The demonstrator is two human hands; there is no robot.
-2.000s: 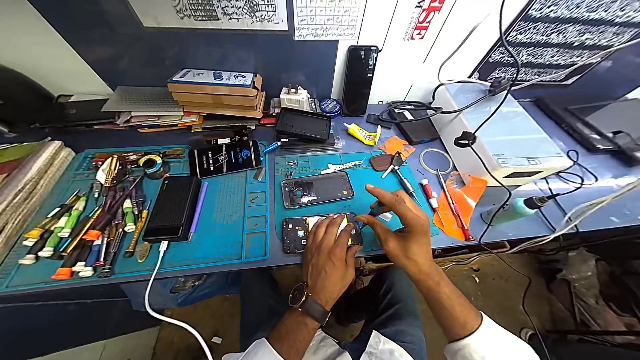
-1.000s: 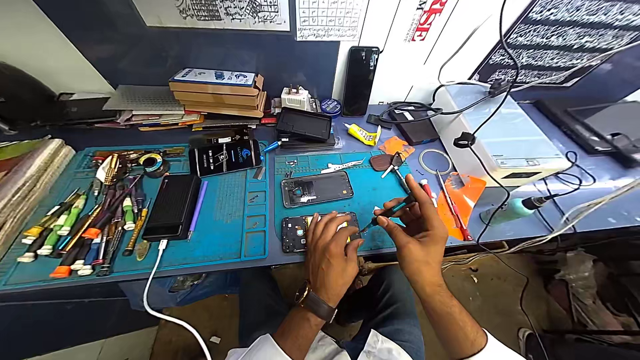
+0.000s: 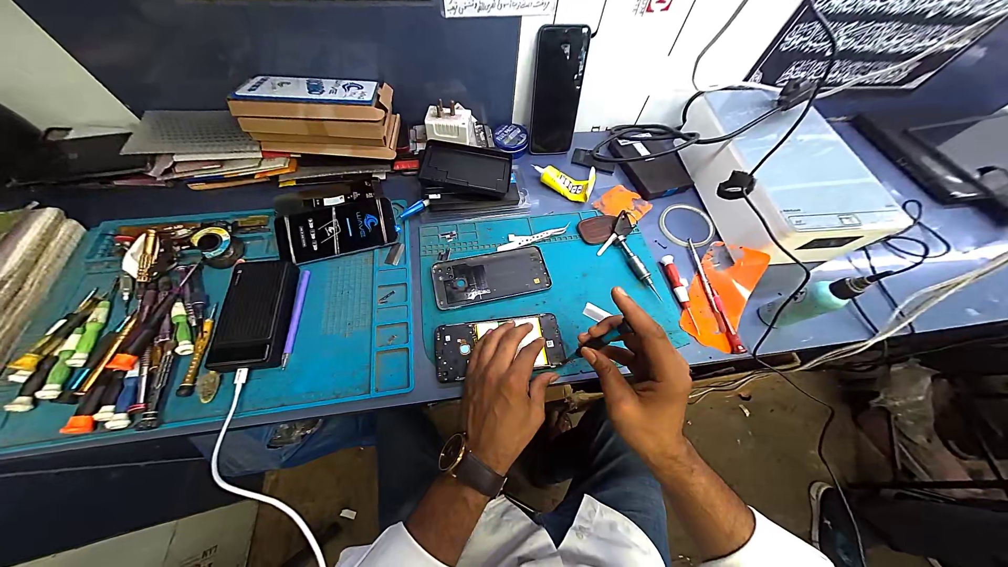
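Note:
An opened smartphone [image 3: 453, 354] lies flat at the mat's front edge, its dark frame and pale battery area partly covered by my left hand [image 3: 506, 386]. The fingers of that hand rest across the phone, with the thumb at its near edge. At the phone's right end, my right hand [image 3: 647, 378] holds a small dark tool [image 3: 602, 340] between thumb and fingers; its exact kind is unclear. Behind the opened phone sits a detached dark phone housing [image 3: 504, 277]. A small whitish strip [image 3: 596, 312] lies beside my right fingertips.
Several screwdrivers [image 3: 93, 335], a black power bank [image 3: 253, 315] with a white cable and a purple pen [image 3: 297, 315] are on the left. To the right lie a precision knife [image 3: 638, 264], a red-handled tool [image 3: 718, 303], orange scraps [image 3: 736, 276] and a boxy device [image 3: 795, 181] with trailing cables.
My right hand was at the phone's right end two seconds ago, then farther right with the dark tool angled upward. Now the tool is lower, beside the phone. My left hand stays on the phone.

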